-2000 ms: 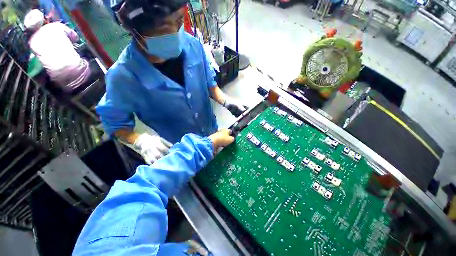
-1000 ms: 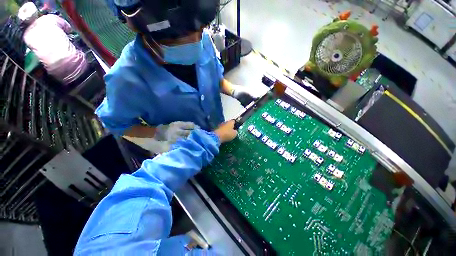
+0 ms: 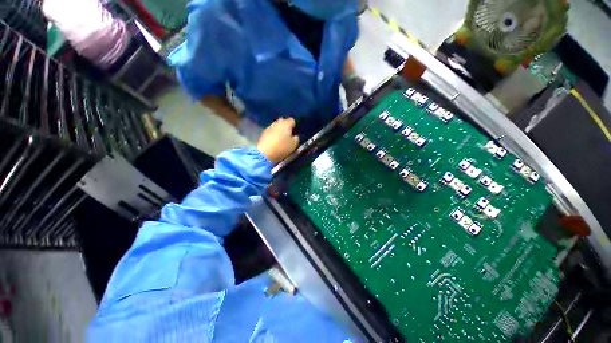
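A large green printed circuit board (image 3: 402, 221) lies with its flat face up, with rows of small silver-white parts. It sits in a black carrier fixture (image 3: 315, 258) with orange-brown corner tabs. My left hand (image 3: 278, 139), bare-palmed and in a blue sleeve, is at the fixture's far left edge, near its corner. Its fingers are curled; whether they grip the edge cannot be told. My right hand is out of the picture.
A coworker in blue (image 3: 268, 60) stands across the fixture, a gloved hand (image 3: 354, 87) by its far edge. Silver conveyor rails (image 3: 496, 127) flank the fixture. A green fan (image 3: 509, 23) stands upper right, a black slotted rack (image 3: 40, 100) at left, beside a slotted metal plate (image 3: 120, 187).
The view has tilted down and shifted, so the coworker's head is mostly cut off. My left hand has moved along the fixture's edge towards the near left corner.
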